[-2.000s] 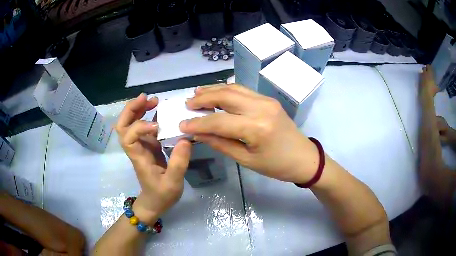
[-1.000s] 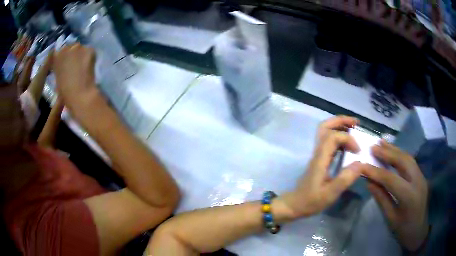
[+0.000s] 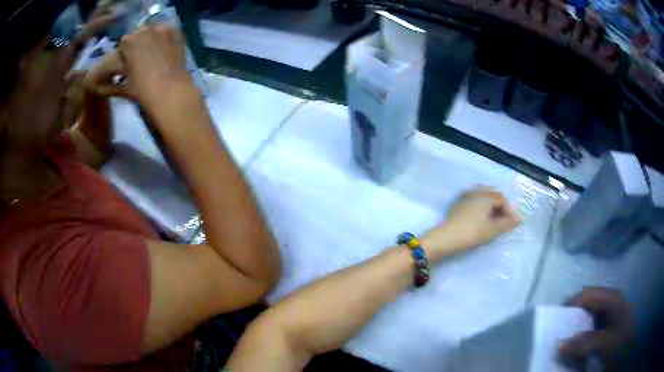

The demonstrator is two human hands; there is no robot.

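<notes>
An open carton (image 3: 384,109) with a handled device printed on its front stands upright near the back of the table, its top flap raised. My left hand (image 3: 484,216) is over the table to the right of it, blurred, with fingers curled in and nothing seen in them. A closed carton with a white top (image 3: 557,336) is at the bottom right, cut off by the edge. My right hand (image 3: 604,327) holds it from the right, partly lost in blur and shadow.
A worker in a red shirt (image 3: 80,276) sits close on the left, a bent elbow on my side. Closed cartons (image 3: 608,207) stand at the right. Dark cups (image 3: 489,87) and small round parts (image 3: 563,147) lie on a white sheet behind.
My left hand has come off the closed carton and curled. My right hand and that carton have moved down toward the bottom right. The view has turned left since the earliest frame.
</notes>
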